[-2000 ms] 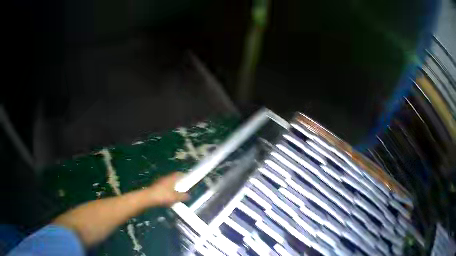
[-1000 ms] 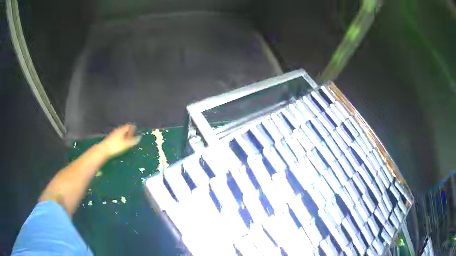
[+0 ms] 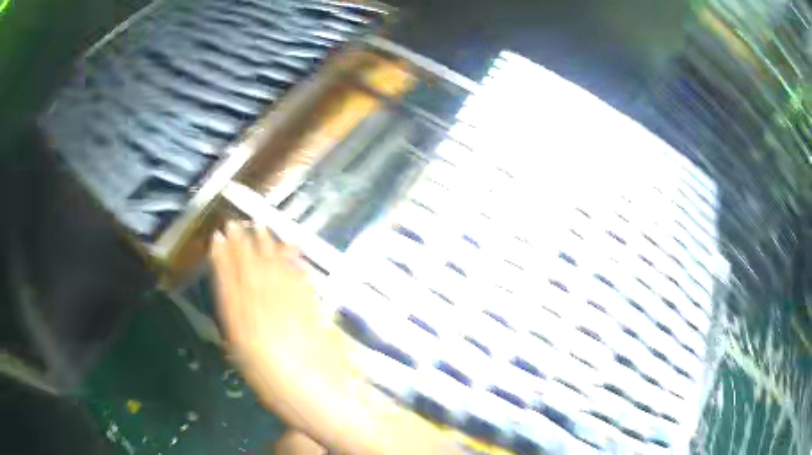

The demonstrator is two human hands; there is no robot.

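Note:
A trolley's top tray of overlapping pale grey housings [image 3: 534, 267] fills the centre and right, glaring white. Its metal end frame [image 3: 307, 242] reaches toward a second tray of darker grey housings [image 3: 200, 98] at the upper left. What looks like my right hand [image 3: 263, 298] is blurred, back up, its fingers at the frame's near side bar, close to the second tray's corner. Its grip is unclear. The forearm runs along the near tray edge. A small bit of skin at the bottom edge [image 3: 298, 444] may be my left hand, mostly cut off.
An orange-brown board [image 3: 325, 124] shows between the two trays of housings. Green floor [image 3: 169, 382] with pale worn patches lies at the lower left. Dark surroundings lie behind the trays, and the right side is streaked by blur.
The view has swung; the second tray of housings has come in at the upper left, beside the trolley's end frame. A hand is now at that frame; the blue sleeve at the left is gone.

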